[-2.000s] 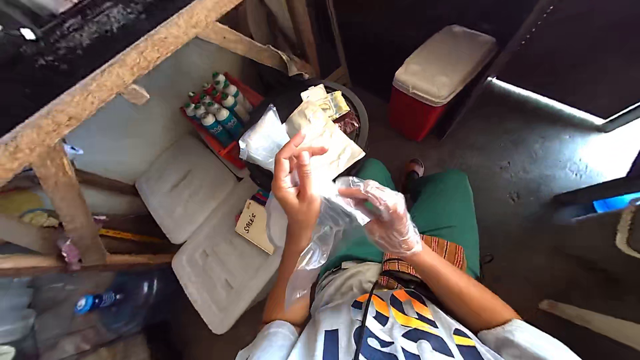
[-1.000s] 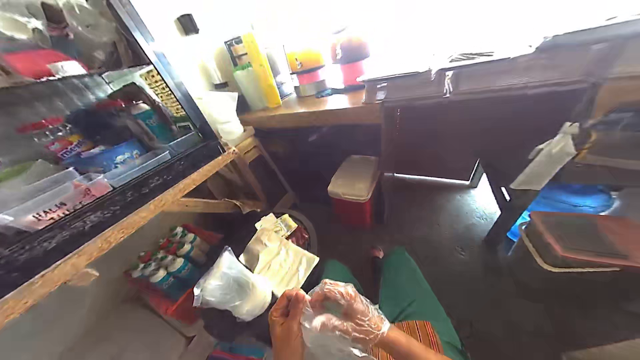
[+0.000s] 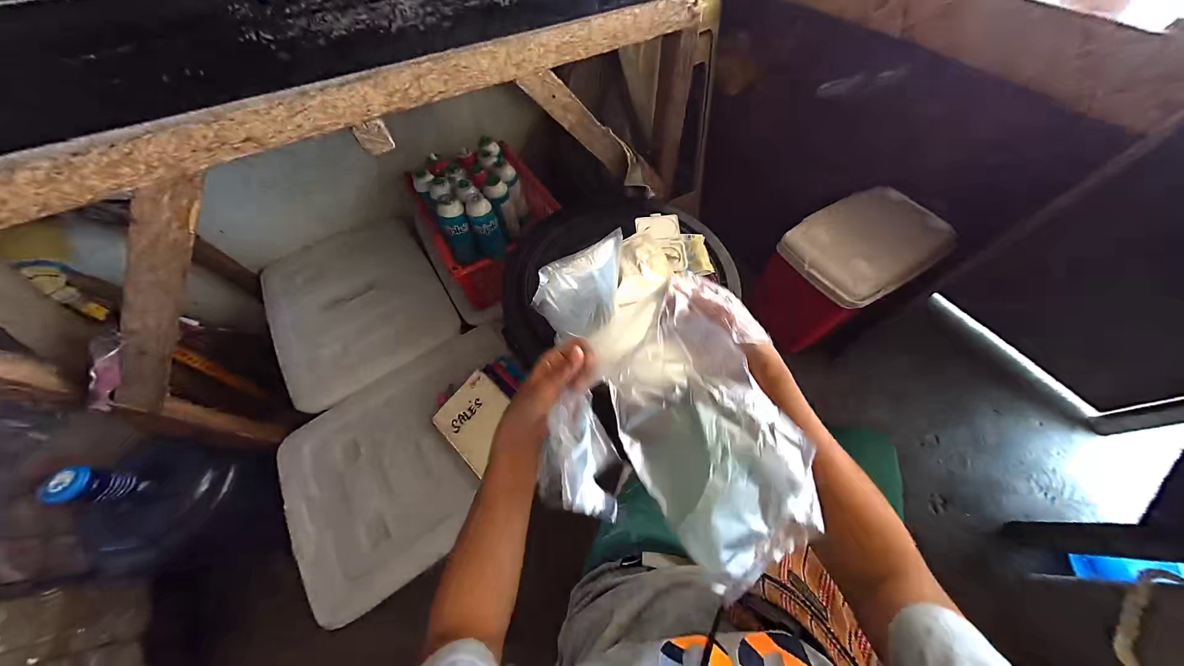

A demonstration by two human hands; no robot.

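Note:
Clear plastic film, looking like a thin bag or glove [image 3: 712, 453], hangs loose and crumpled over my lap. My left hand [image 3: 555, 375] grips its left part, thumb up, near a white translucent plastic bag [image 3: 583, 282]. My right hand [image 3: 717, 310] lies under or inside the film, so its fingers are blurred and hard to make out. Behind both hands a round black bin or stool [image 3: 527, 324] holds the white bag, pale cloth or paper [image 3: 638, 287] and small yellowish packets [image 3: 692, 254].
A red crate [image 3: 483, 282] of capped bottles stands behind left. Grey container lids [image 3: 379, 490] lie at left, with a notebook bearing writing [image 3: 474, 418] on one. A red cooler [image 3: 860, 245] stands at right. A wooden-edged counter [image 3: 351, 92] crosses above; a large water bottle [image 3: 139, 490] lies lower left.
The view has swung up and back down. The film, earlier around my right hand and wrist, now hangs loose and spread out between my hands. My hands have moved apart.

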